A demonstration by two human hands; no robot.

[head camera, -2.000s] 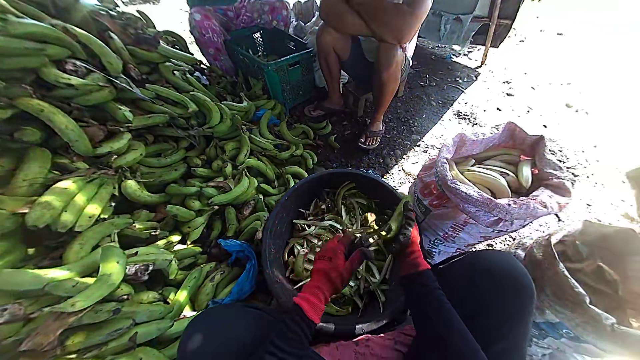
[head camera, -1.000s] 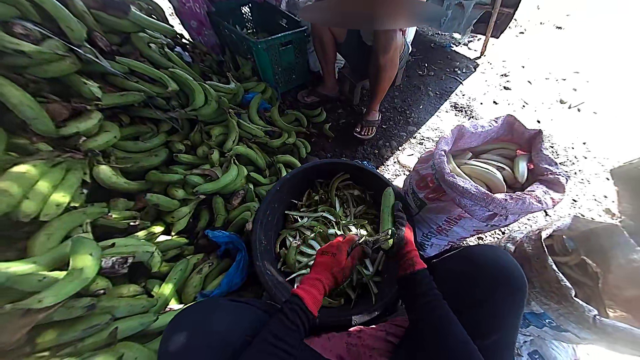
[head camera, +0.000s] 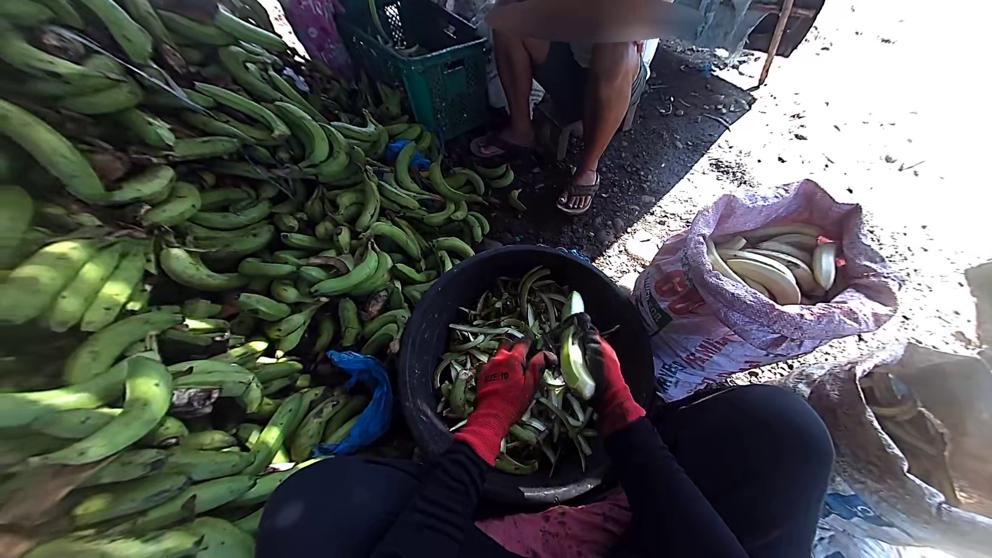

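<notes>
A black tub (head camera: 434, 411) stands between my knees, with many strips of green peel (head camera: 535, 310) in it. Over the tub, my right hand (head camera: 608, 376), in a red and black glove, grips a partly peeled green plantain (head camera: 575, 356) whose pale flesh shows. My left hand (head camera: 508, 387), gloved alike, is just left of the plantain with its fingers bent; whether it holds a tool is hidden. To the right, a woven sack (head camera: 721, 310) with rolled-down edges holds several peeled plantains (head camera: 763, 275).
Heaped green plantains (head camera: 349, 271) cover the left side, with a blue plastic bag (head camera: 368, 403) near the tub. Ahead are a green crate (head camera: 449, 85) and a seated person's legs in sandals (head camera: 579, 194). Another open sack (head camera: 876, 434) lies at the lower right.
The plantain in my right hand was green on its visible side one second ago; now a pale peeled face shows. The view has shifted slightly downward.
</notes>
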